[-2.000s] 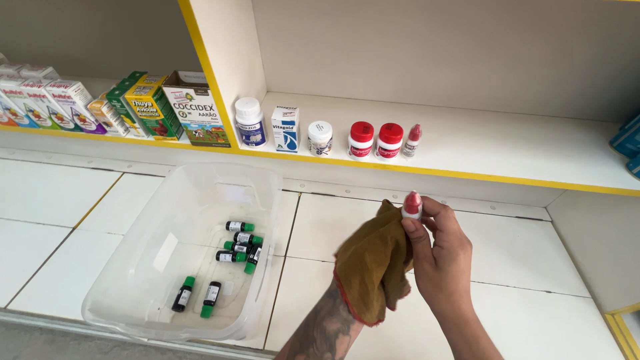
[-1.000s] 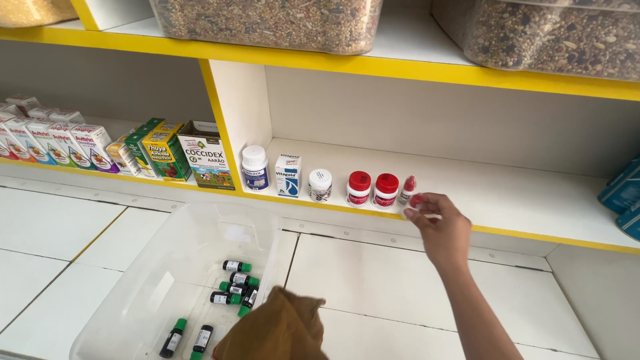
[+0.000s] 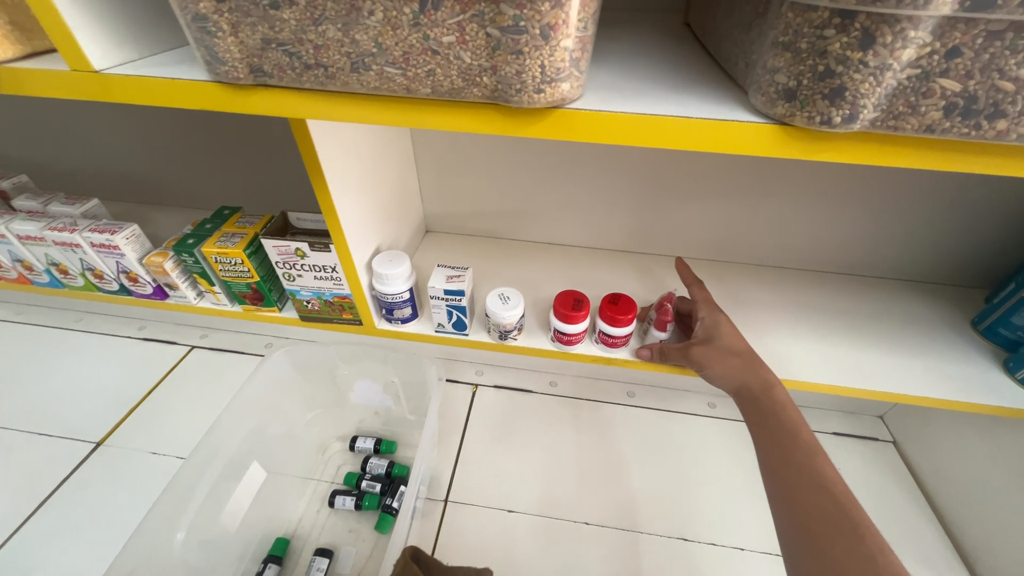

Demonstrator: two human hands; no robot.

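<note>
My right hand (image 3: 700, 332) is at the small red-capped dropper bottles (image 3: 659, 320) near the shelf's front edge, thumb and fingers around them; whether it grips one is not clear. Just left stand two white jars with red lids (image 3: 570, 320). Farther left are a white-lidded jar (image 3: 505, 315), a Vitagold box (image 3: 450, 300) and a larger white bottle (image 3: 394, 288). A brown cloth (image 3: 440, 563) shows at the bottom edge; my left hand is out of view. Dark bottles with green caps (image 3: 352, 500) lie in a clear plastic bin (image 3: 240, 448).
Boxed products (image 3: 312, 268) line the shelf beyond the upright divider (image 3: 352, 216). Tubs of seed mix (image 3: 392, 48) stand on the shelf above. Blue containers (image 3: 1004, 320) are at the far right. White tiles (image 3: 608, 448) lie below the yellow-edged shelf (image 3: 864, 328).
My right hand has carried a red-capped bottle from beside the cloth to the shelf, next to the similar one. The cloth has moved down to the bottom edge. The view has shifted upward.
</note>
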